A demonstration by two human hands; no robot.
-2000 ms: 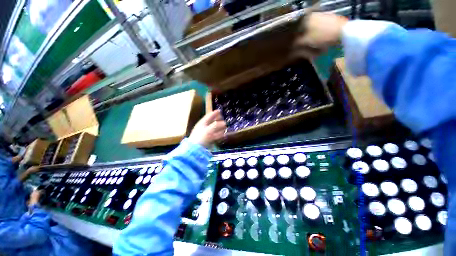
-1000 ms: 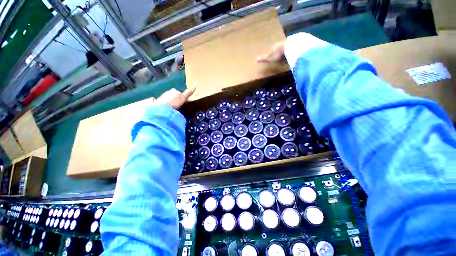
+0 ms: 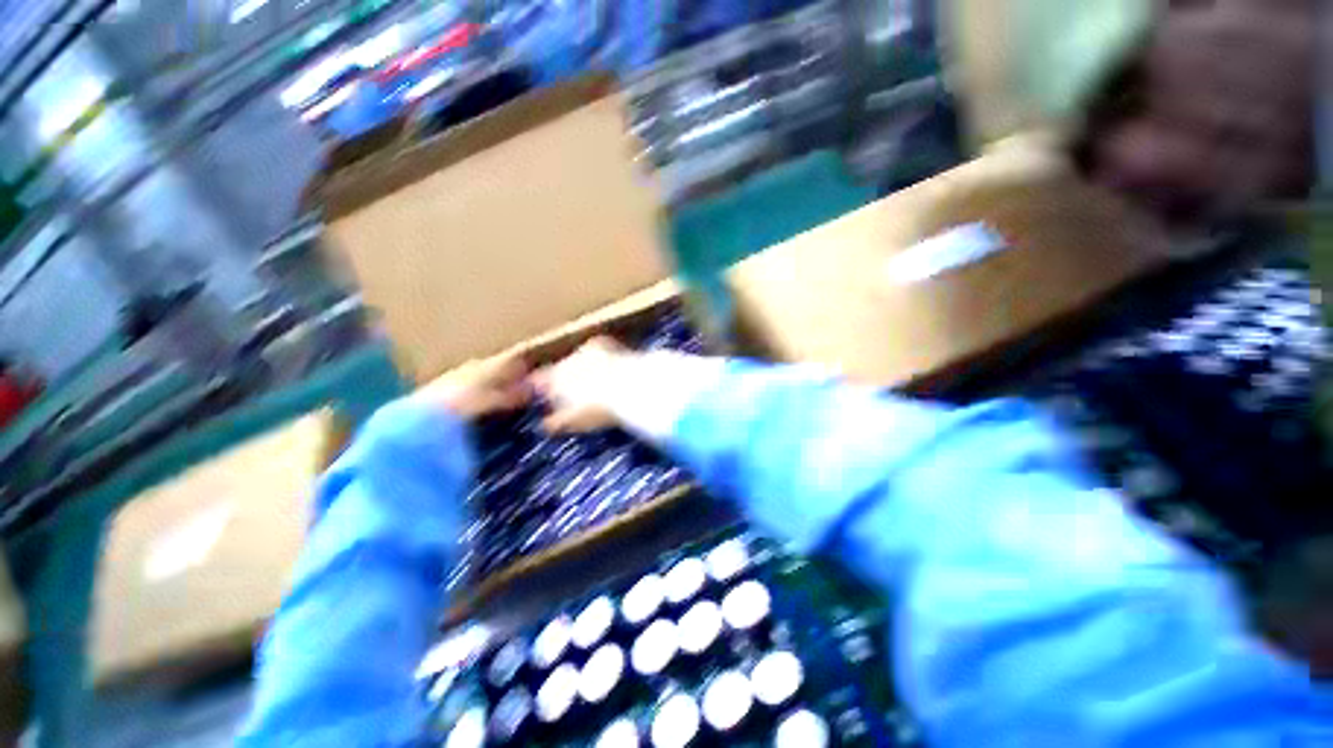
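The open capacitor carton (image 3: 504,234) lies in front of me with its lid up and packed dark capacitors (image 3: 563,490) inside. My left hand (image 3: 485,386) is at the back left of the carton, over the capacitors. My right hand (image 3: 582,387) is beside it, over the same capacitors. Both hands are blurred, and whether either holds a capacitor cannot be told. A circuit board with black capacitors with white round tops (image 3: 655,643) lies nearer to me.
A closed carton with a white label (image 3: 833,285) stands to the right, another closed carton (image 3: 219,548) to the left. More white-topped parts (image 3: 1243,336) show at the far right. A blurred brown shape (image 3: 1228,117) is at the upper right.
The carton lid now stands open behind the box. Both hands have moved from the lid to the back of the carton's inside. The view has turned and blurred.
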